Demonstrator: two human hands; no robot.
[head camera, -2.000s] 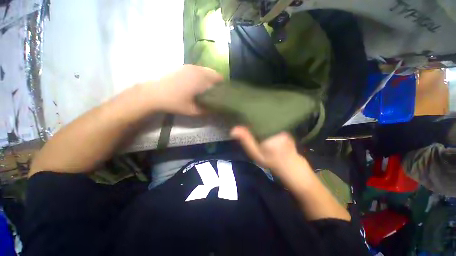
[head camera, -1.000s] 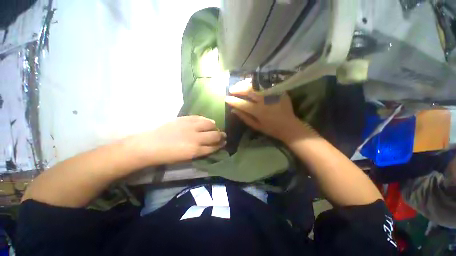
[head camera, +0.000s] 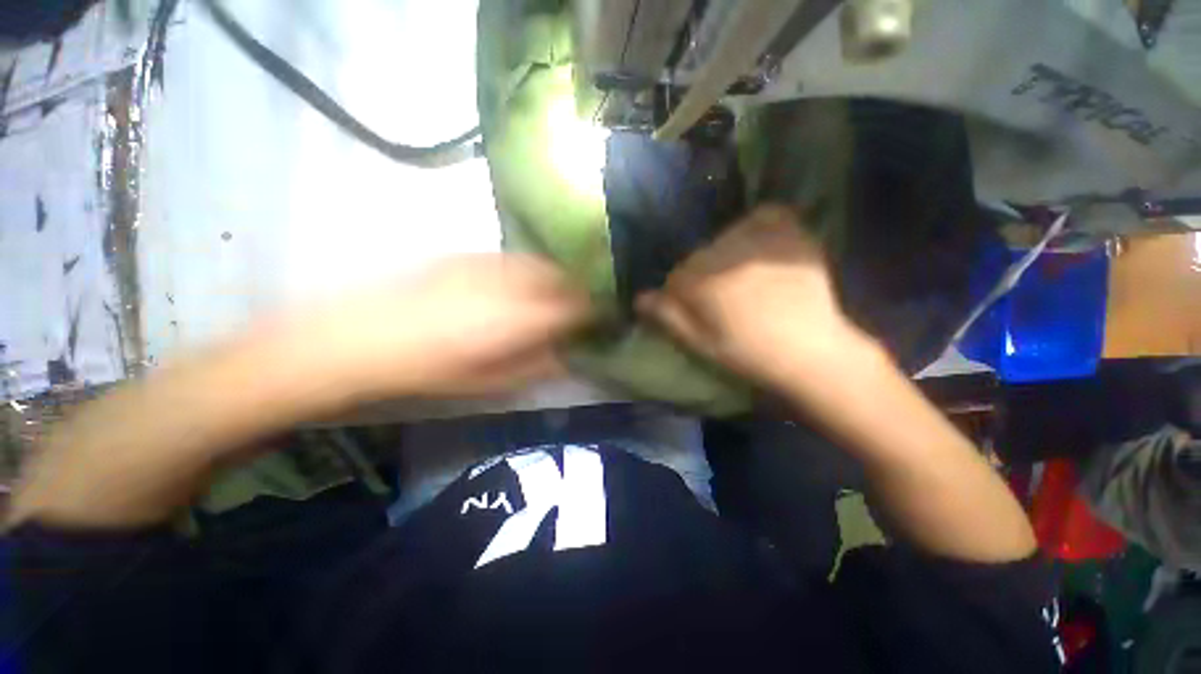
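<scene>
The olive green bag panel (head camera: 560, 171) lies under the bright lamp spot and runs down to the table's front edge, with a folded part (head camera: 659, 373) between my hands. Black lining (head camera: 641, 184) lies beside the green. My left hand (head camera: 507, 316) is blurred and grips the green cloth edge from the left. My right hand (head camera: 751, 296) has bent fingers at the cloth's right side, over the black lining; its fingertips are blurred. The sewing machine head (head camera: 1001, 66) is above my hands. The needle area is blurred.
A blue tray (head camera: 1054, 313) and an orange-brown surface (head camera: 1152, 296) are at the right. A dark cord (head camera: 349, 125) curves over the white table (head camera: 303, 198). Another person's sleeve (head camera: 1143, 487) and a red stool (head camera: 1073, 511) are at the lower right. Green pieces (head camera: 283, 477) hang below the table.
My right hand has drawn back from the needle area towards me. My left hand has shifted up slightly. The view has shifted, and a dark cord now shows on the table.
</scene>
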